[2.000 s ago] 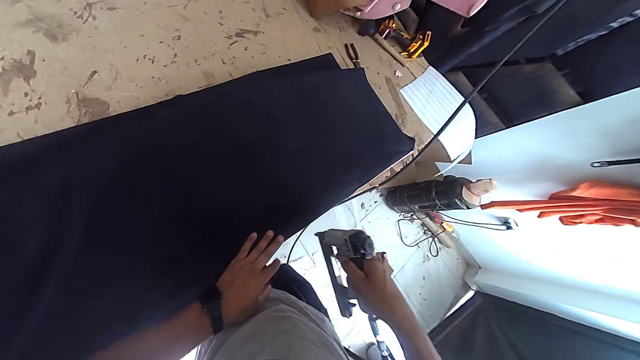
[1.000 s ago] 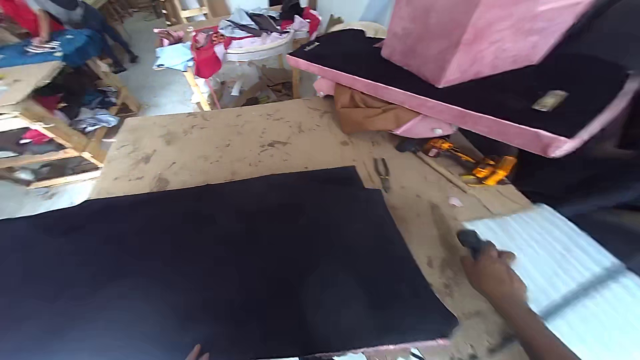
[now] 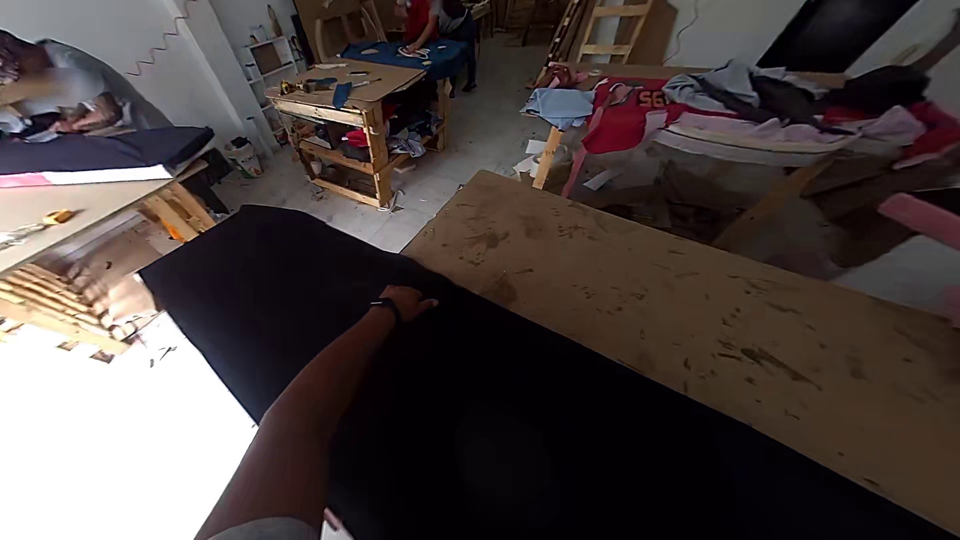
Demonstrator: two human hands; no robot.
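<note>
A long panel covered in black fabric [image 3: 525,405] lies on the worktable and reaches past its left end. My left hand [image 3: 409,302], with a dark band at the wrist, rests on the black fabric near its far edge. Its fingers look partly curled against the cloth; whether they pinch it is unclear. My right hand is outside the view, and so is the nail or staple gun that it held earlier.
The stained worktable top [image 3: 637,300] runs along the panel's far side. Heaped cloth covers a round table [image 3: 750,142] behind it. A wooden workbench [image 3: 345,97] stands farther back. At left, a person [image 3: 112,82] bends over another table [image 3: 97,214]; a person in red is at the back.
The view has swung far to the left. My left hand now lies on the panel's far part; two seconds ago it was at the near edge. My right hand has left the view.
</note>
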